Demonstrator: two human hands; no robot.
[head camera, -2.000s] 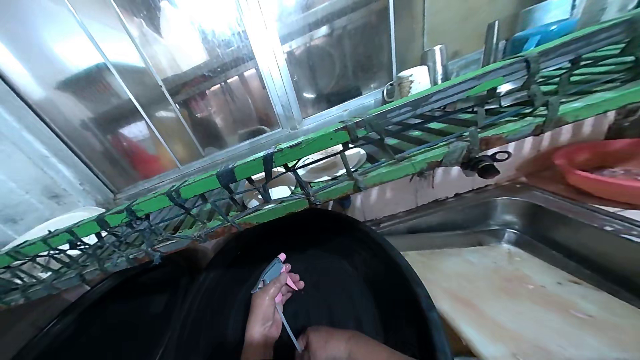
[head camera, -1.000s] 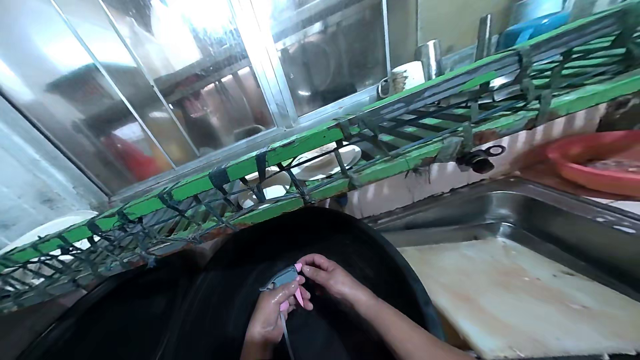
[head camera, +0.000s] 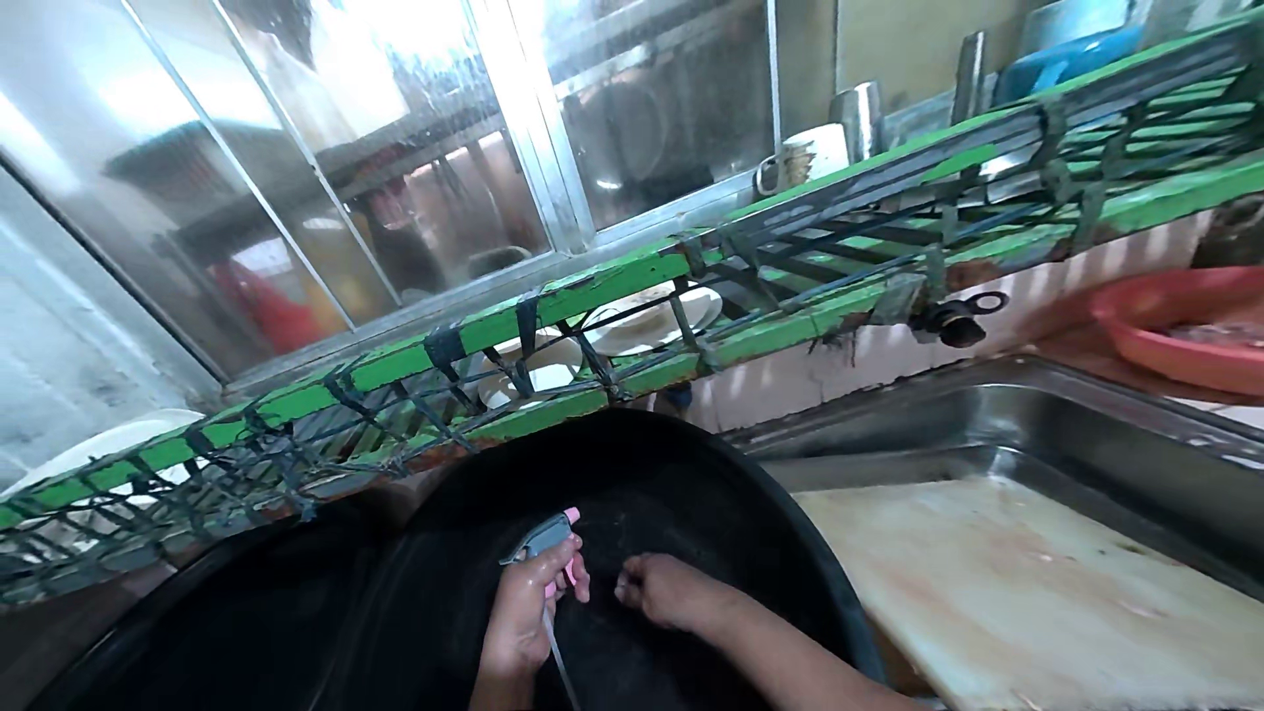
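My left hand (head camera: 530, 602) is closed around a grey and pink trigger spray head (head camera: 549, 536), its pink nozzle pointing up and to the right. A thin pale dip tube (head camera: 558, 657) hangs below that hand. Just to the right, apart from the spray head, is my right hand (head camera: 664, 590) with its fingers curled; whether something small is between them cannot be seen. Both hands are over a large black tub (head camera: 805, 523), whose inside is dark.
Right of the tub, a stained cutting board (head camera: 1037, 592) lies across a stainless steel sink (head camera: 1086, 474). A red plastic basin (head camera: 1145, 341) stands beyond. Behind the tub runs a green rack (head camera: 632, 276) holding plates (head camera: 657, 321) and a mug (head camera: 815, 153). Another black tub (head camera: 227, 592) is at left.
My right hand came up to the spray head's nozzle and has since moved away from it to the right. My left hand has kept hold of the spray head.
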